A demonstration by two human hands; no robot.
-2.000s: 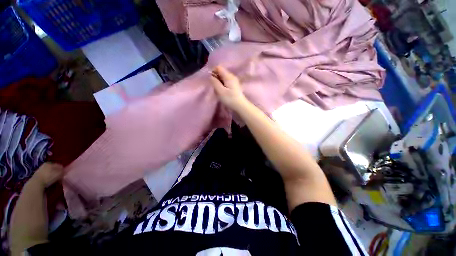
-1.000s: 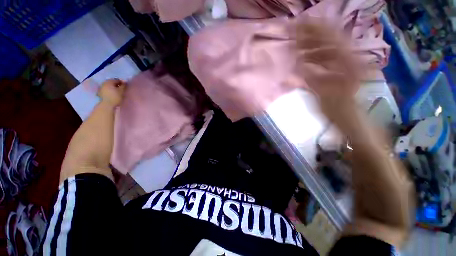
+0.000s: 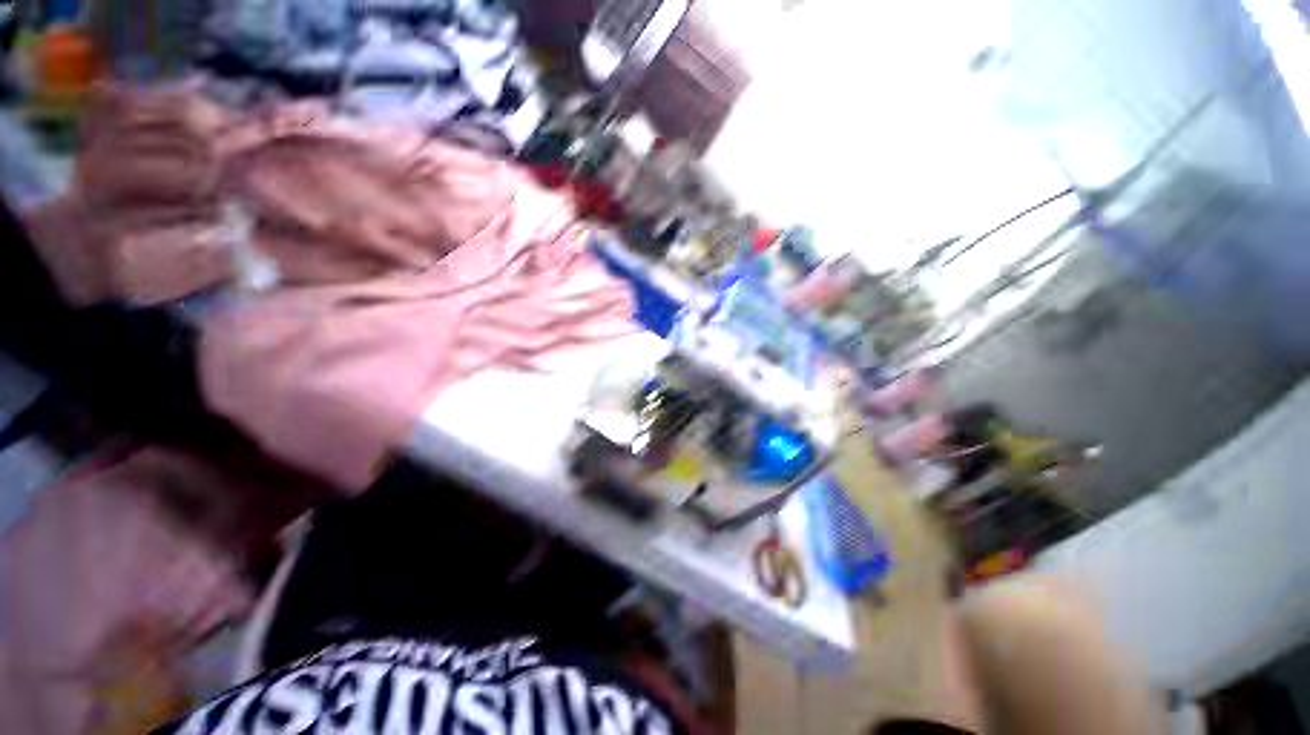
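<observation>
The view is blurred. A large heap of pink fabric panels (image 3: 489,287) lies on the white table, with a white tie strip (image 3: 252,251) around part of it. A pink panel (image 3: 309,381) hangs over the table's near edge. Another pink piece (image 3: 129,546) lies lower left, below table level. A faint skin-toned smear on it may be my left hand; I cannot tell what it does. A blurred skin-toned shape, part of my right arm or hand (image 3: 1049,653), is at the bottom right, cut off by the edge and away from the fabric; no fingers can be made out.
An overlock machine (image 3: 704,438) with a lit blue screen stands on the table. Red-handled scissors (image 3: 779,572) lie near the table corner. A blue basket (image 3: 845,539) is beyond the table's right edge. Other stations and heaps are behind.
The view has swung to the right. My right hand has left the pink heap and its arm is now at the far right. The machine and scissors show more fully.
</observation>
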